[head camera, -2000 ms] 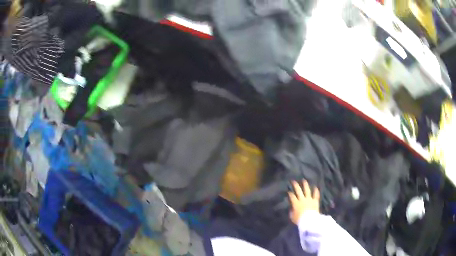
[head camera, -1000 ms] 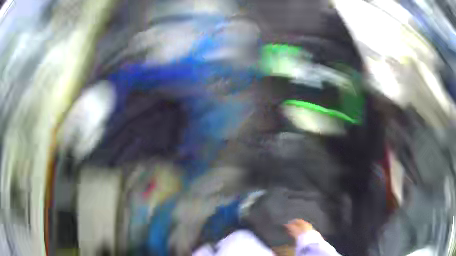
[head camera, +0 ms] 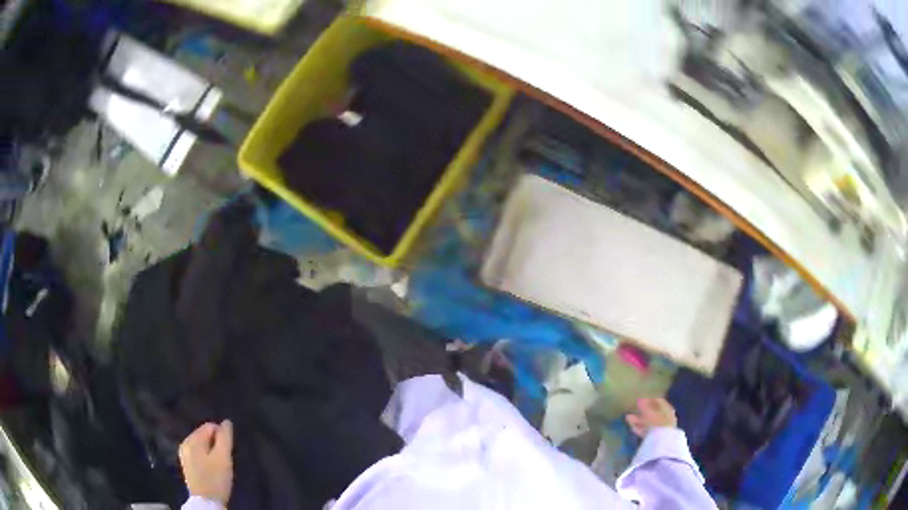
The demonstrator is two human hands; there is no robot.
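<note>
My left hand [head camera: 206, 460] is at the lower left with its fingers curled, beside and over a large heap of black cloth [head camera: 259, 359]. Whether it grips any cloth cannot be told. My right hand [head camera: 652, 416] is at the lower right, small, with its fingers curled in and nothing visible in it. A yellow bin [head camera: 319, 214] with dark cloth [head camera: 398, 149] inside stands on the floor ahead. A small pale patch lies on that cloth.
A white bench or stool [head camera: 612, 269] stands right of the bin. A blue crate [head camera: 801, 438] with dark contents is at the right. A white table with an orange-brown edge [head camera: 637, 154] runs along the upper right. Blue and pale scraps litter the floor. A white object with dark straps [head camera: 149, 100] is upper left.
The view has swung away from the green-rimmed bin and dark cloth to the yellow bin and bench. My left hand has come into view. My right hand has left the grey-black cloth.
</note>
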